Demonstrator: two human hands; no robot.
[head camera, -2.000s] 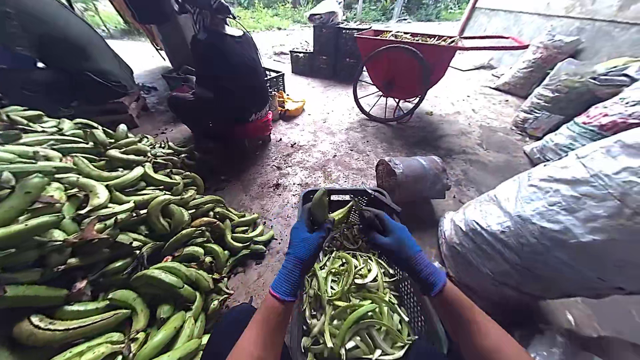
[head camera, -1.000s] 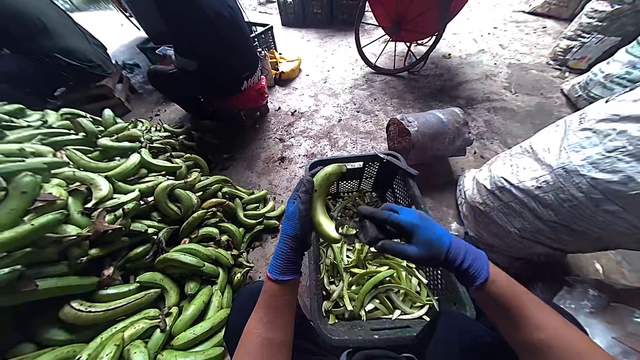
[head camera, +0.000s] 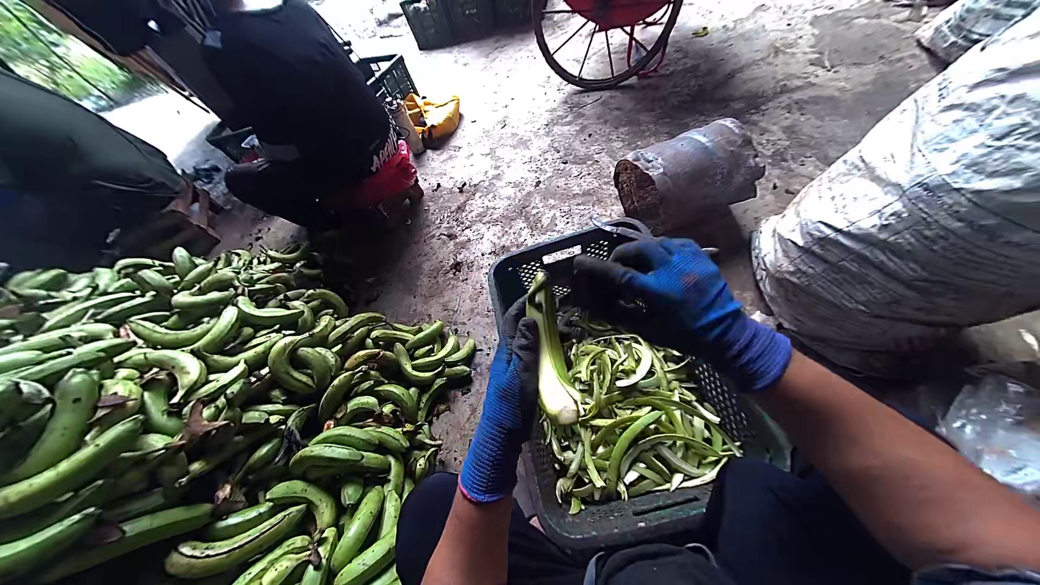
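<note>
My left hand (head camera: 509, 390), in a blue glove with dark palm, grips a partly peeled green plantain (head camera: 554, 366), its pale flesh showing at the lower end. To its right, over the crate, my right hand (head camera: 666, 296) wears a matching glove, fingers bent; whether it holds a small tool cannot be seen. Beneath both hands stands a dark plastic crate (head camera: 650, 516) with many strips of green peel (head camera: 642, 422) inside. A large heap of green plantains (head camera: 236, 357) covers the floor at the left.
Past the crate lies a cylindrical wrapped block (head camera: 691, 171). White woven sacks (head camera: 910, 195) stand at the right. A seated person (head camera: 301, 97) is at upper left, near a yellow bag (head camera: 435, 116) and another crate (head camera: 390, 77). A wheelbarrow's wheel (head camera: 605, 41) shows at the top.
The plantain in my left hand now shows pale flesh at its lower end; a second ago it looked mostly green. My right hand has moved up from beside it. The view has tilted down since the first frame.
</note>
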